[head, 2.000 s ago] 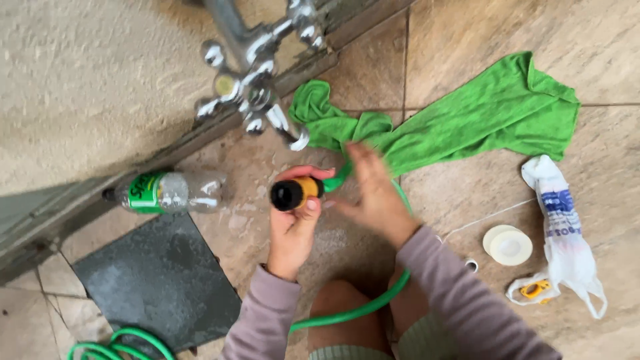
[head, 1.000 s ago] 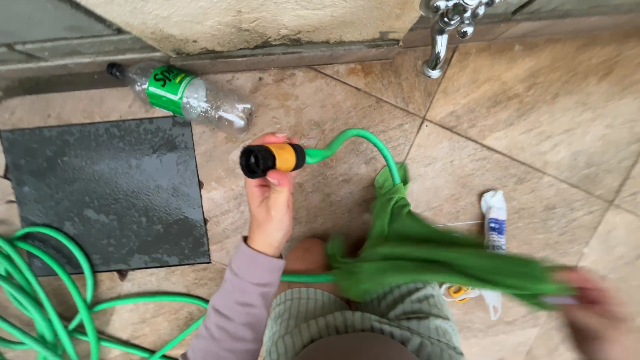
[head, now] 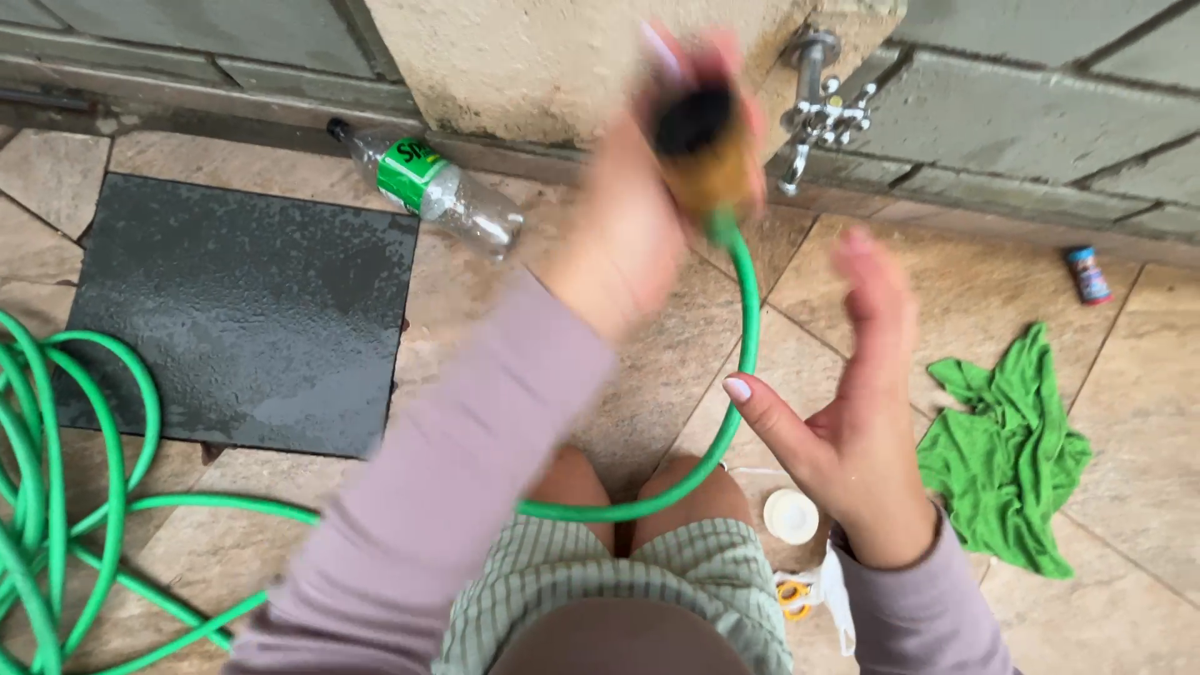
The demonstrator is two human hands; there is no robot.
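My left hand (head: 637,206), blurred by motion, grips the yellow and black hose connector (head: 708,155), its black open end tilted up toward me. From the connector a green garden hose (head: 747,300) curves down across my knees. My right hand (head: 858,403) holds nothing; its fingers are apart, just right of the hose. The chrome wall tap (head: 820,122) sits on the wall, right of the connector and apart from it. A green cloth (head: 1012,455) lies crumpled on the tiles, to the right of my right hand.
A plastic bottle (head: 450,197) lies by the wall, beside a dark wet square slab (head: 244,319). Hose coils (head: 112,450) are at the far left. A white tape roll (head: 790,517), yellow-handled scissors (head: 793,600) and a white plastic bag (head: 837,600) lie near my right forearm; a small container (head: 1088,275) stands off right.
My right hand has let go of the green cloth, which now lies on the floor at the right. My left hand has raised the connector toward the wall. The view has shifted.
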